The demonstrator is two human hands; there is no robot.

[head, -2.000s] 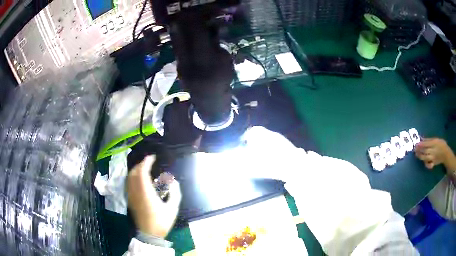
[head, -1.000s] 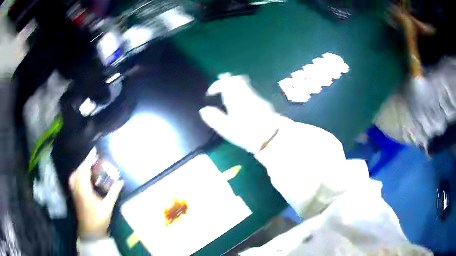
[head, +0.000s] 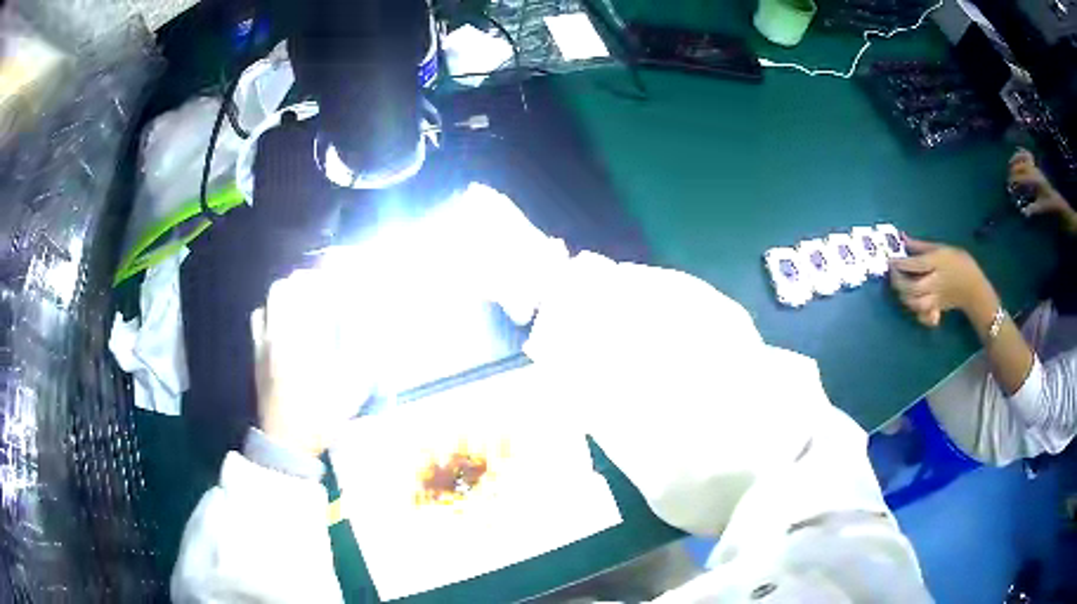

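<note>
My left hand (head: 309, 354) is at the left of the microscope base, washed out by the light; its fingers and anything in them are lost in glare. My right hand (head: 478, 242), gloved white, is under the ring light (head: 376, 165), also overexposed, and its fingertips cannot be made out. The black microscope column (head: 360, 71) stands above both hands. The lit base (head: 455, 336) shows between them. A white paper sheet (head: 484, 537) lies below, with a pile of tiny amber pieces (head: 454, 474) on it.
Clear blister trays (head: 59, 307) stand at left, beside a bright green strip (head: 177, 231) and white wipes (head: 157, 336). At right, a second person's hand (head: 941, 281) touches a row of white modules (head: 833, 262). A black pocketed tray (head: 939, 104) lies at upper right.
The view has swung back left. My right hand has moved from beside the base to under the ring light. My left hand has moved into the glare. The second person's hand is at the modules.
</note>
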